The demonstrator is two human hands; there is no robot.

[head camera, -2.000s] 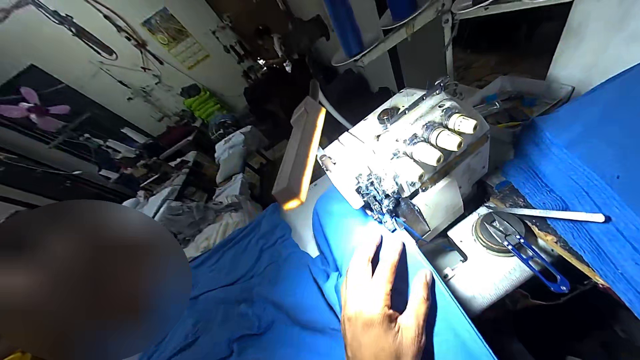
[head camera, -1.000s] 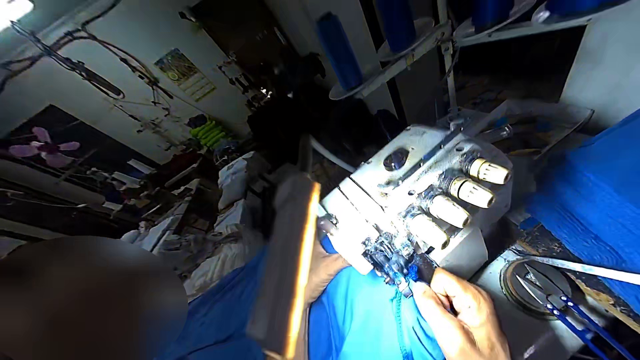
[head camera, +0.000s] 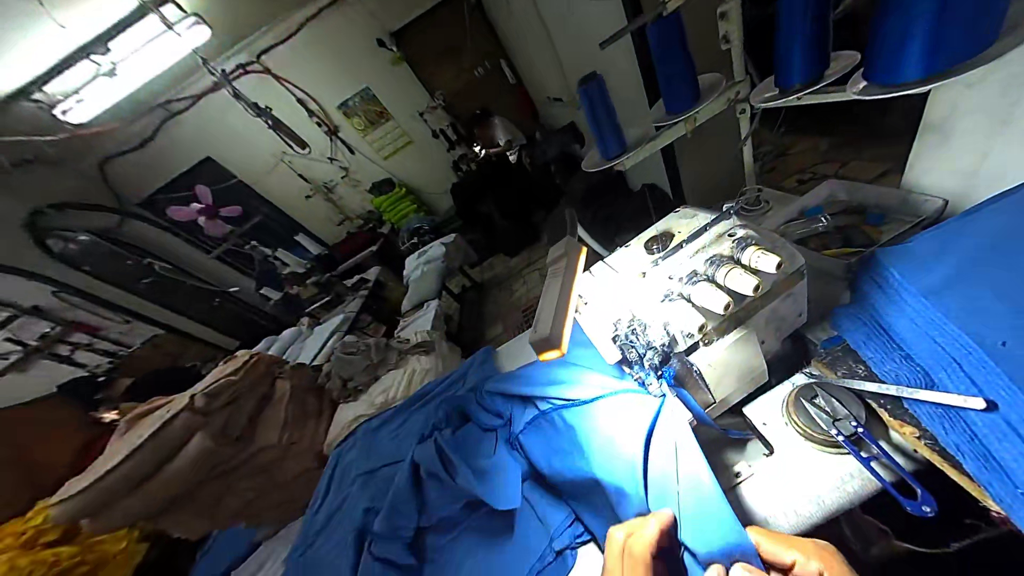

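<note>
Blue fabric runs from under the presser foot area of an overlock sewing machine down to the lower frame edge. At the bottom, my left hand grips the fabric beside a seam, its fingers curled. My right hand pinches the right edge of the same fabric. Both hands are partly cut off by the frame. Blue-handled thread snips lie on a round metal disc on the machine bed, right of the cloth.
A lit lamp bar stands left of the machine head. Stacked blue fabric lies at the right, with a white stick by it. Blue thread cones stand on a rack behind. Brown cloth is heaped at left. A person sits far back.
My hands were close to the needle area one second ago; both are now lower, at the near part of the fabric. The view has shifted.
</note>
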